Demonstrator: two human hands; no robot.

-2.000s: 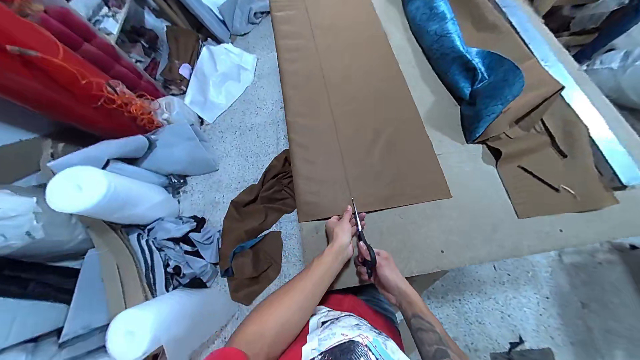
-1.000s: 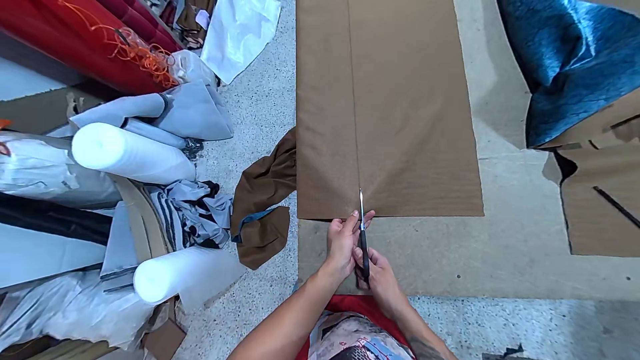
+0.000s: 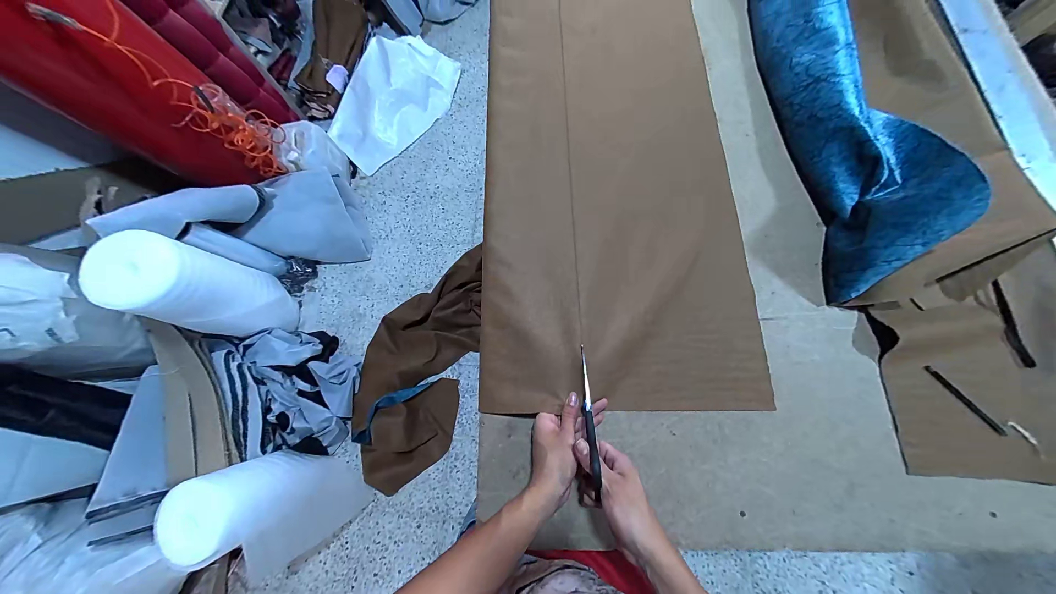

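Observation:
A long brown fabric panel [image 3: 652, 247] with a line running along its length lies on the table. My right hand [image 3: 615, 487] grips the dark handles of a pair of scissors [image 3: 586, 384], whose blades point away from me over the fabric beside the line. At the fabric's near edge, my left hand [image 3: 554, 450] pinches the cloth just left of the blades. A blue velvety fabric [image 3: 891, 190] with a brown backing lies folded on the right. Brown fabric [image 3: 412, 330] with a blue strip hangs off the table's left side.
The table board [image 3: 709, 487] extends beneath the panel. Brown pieces [image 3: 949, 412] with dark strips lie at right. On the left floor are white rolls [image 3: 190, 280], grey rolled material [image 3: 305, 214], striped cloth [image 3: 280, 396], a white sheet [image 3: 396, 95] and a red roll [image 3: 124, 91] with orange string.
The view has turned and shifted. Both hands remain at the fabric's near edge with the scissors; no other change is plain.

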